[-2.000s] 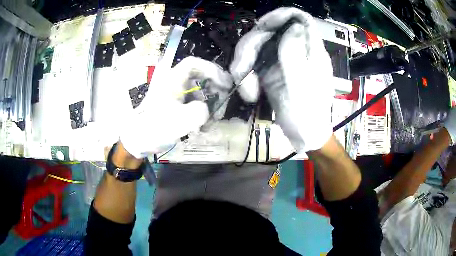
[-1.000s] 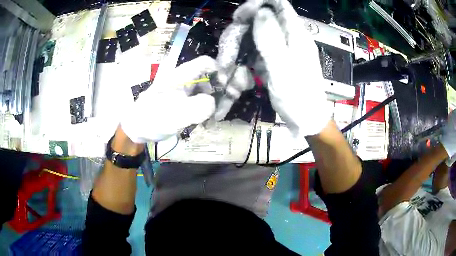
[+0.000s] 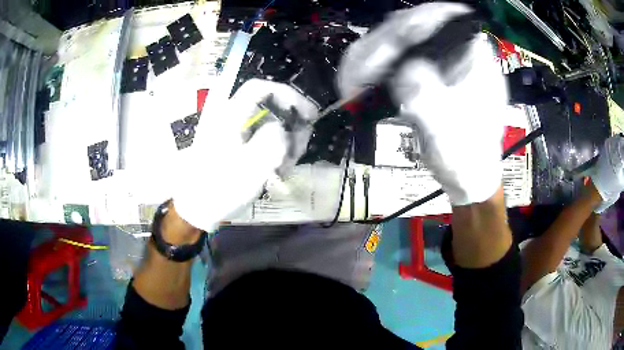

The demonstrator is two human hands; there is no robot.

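My left hand (image 3: 256,147), in a white knit glove, holds a small dark housing (image 3: 286,115) with a short yellow lead (image 3: 256,119) beside it; the fingers partly hide the housing. My right hand (image 3: 438,102), gloved and blurred, is wrapped around a black electric screwdriver (image 3: 445,42). Its thin shaft (image 3: 342,104) points down-left toward the housing; whether the tip touches it I cannot tell.
Several flat black plates (image 3: 163,55) lie on the white bench surface at left, near long metal profiles (image 3: 26,116). Two thin dark rods (image 3: 365,195) lie near the front edge. A black cord (image 3: 417,206) runs right. Another person's gloved hand (image 3: 607,171) is at far right.
The right hand has moved right and back toward the work with the screwdriver, its shaft now visible again. It now covers the light grey box. The left hand stays nearly in place, slightly tilted.
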